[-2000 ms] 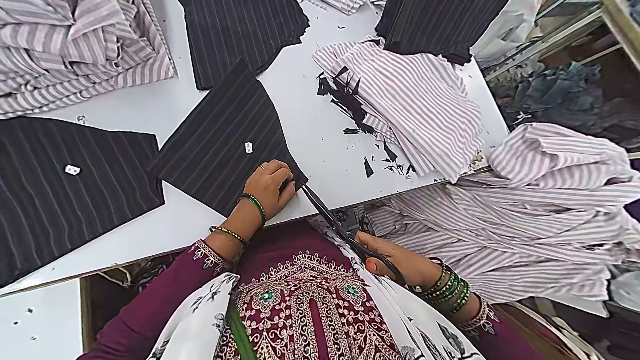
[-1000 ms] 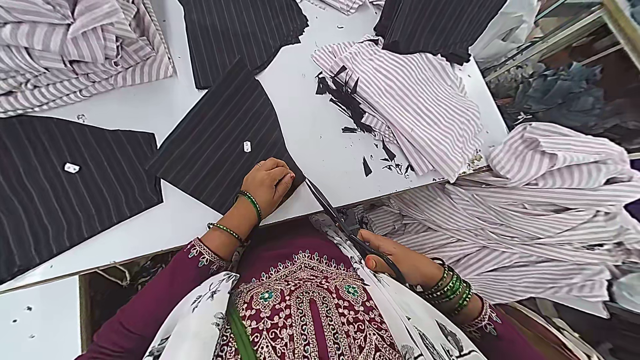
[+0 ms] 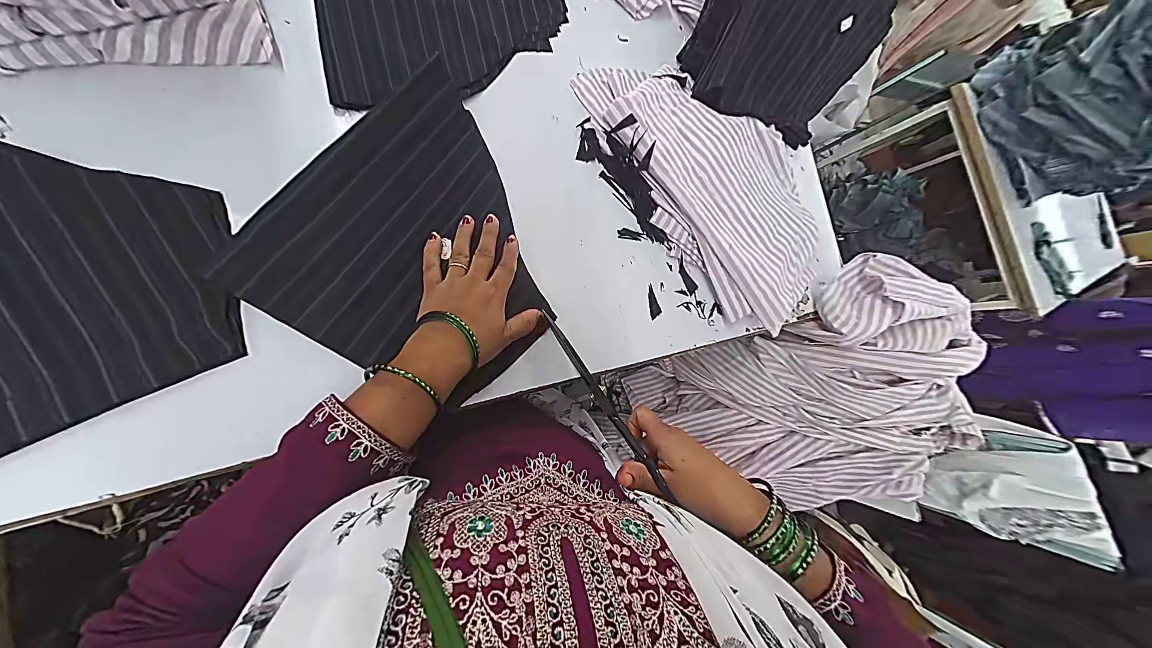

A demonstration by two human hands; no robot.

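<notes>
A dark pinstriped fabric piece [image 3: 360, 198] lies on the white table, its corner close to the table's front edge. My left hand [image 3: 472, 297] rests flat on this cloth with spread fingers, partly covering a small white sticker [image 3: 445, 248]. In my right hand [image 3: 675, 463] is a pair of dark metal scissors [image 3: 589, 382], pointing up and left; the tips are at the cloth's right corner, beside my left thumb. The blades look closed together. Small black fabric scraps [image 3: 630, 184] lie against and on a folded stack of striped white-and-mauve cloth [image 3: 729, 189] to the right.
More dark pinstriped cloth lies at the left [image 3: 108, 288], the back [image 3: 432, 45] and the back right [image 3: 783, 63]. Striped cloth is heaped at the back left [image 3: 180, 36] and beyond the table's front edge [image 3: 846, 378]. Bluish-grey cloth [image 3: 1071, 99] is piled at the far right.
My left hand has opened from bent fingers near the cloth's corner to a flat, spread hand farther onto it. My right hand still holds the scissors. The view has shifted somewhat.
</notes>
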